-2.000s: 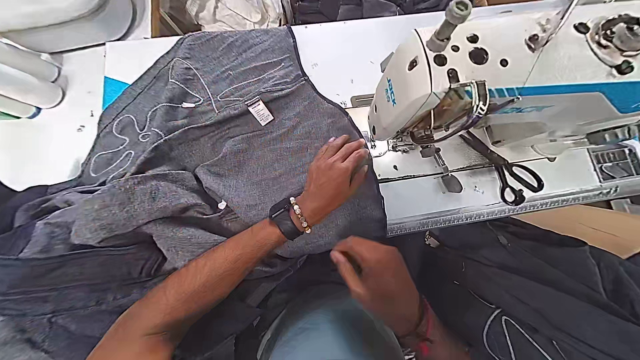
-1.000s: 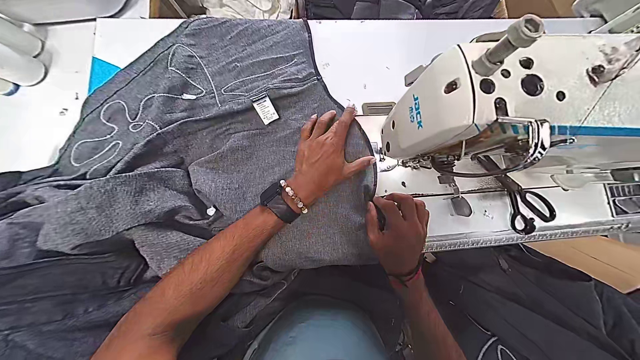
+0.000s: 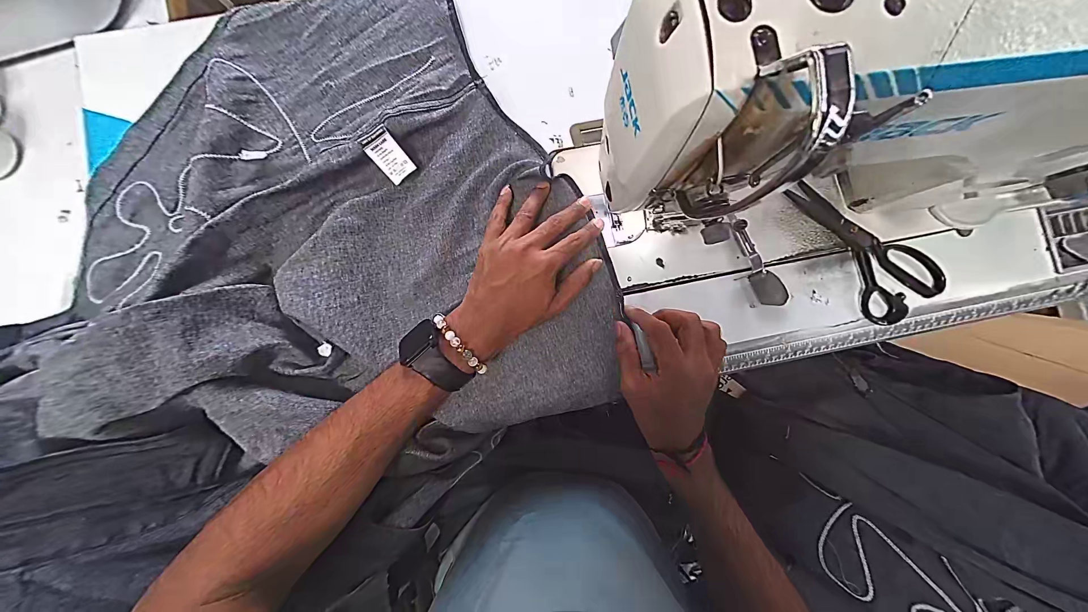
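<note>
A grey knit garment piece (image 3: 357,246) with a dark bound edge lies spread over the sewing table, a white care label (image 3: 390,156) on it. Flat on the cloth, fingers spread, rests my left hand (image 3: 535,263), its fingertips near the edge beside the presser foot (image 3: 629,223). Lower down, my right hand (image 3: 676,365) pinches the garment's dark edge between thumb and fingers. The Jack sewing machine (image 3: 671,102) stands to the right of the cloth; its needle is hard to make out.
Black-handled scissors (image 3: 884,276) lie on the machine bed at the right. A measuring scale (image 3: 816,347) runs along the table's front edge. Dark garments (image 3: 918,459) hang below it at the lower right, over a brown cardboard piece (image 3: 1011,350).
Two seconds ago my right hand was off the cloth and blurred; it has since come to the edge and taken hold there. My left hand stays on the garment. The view has moved closer.
</note>
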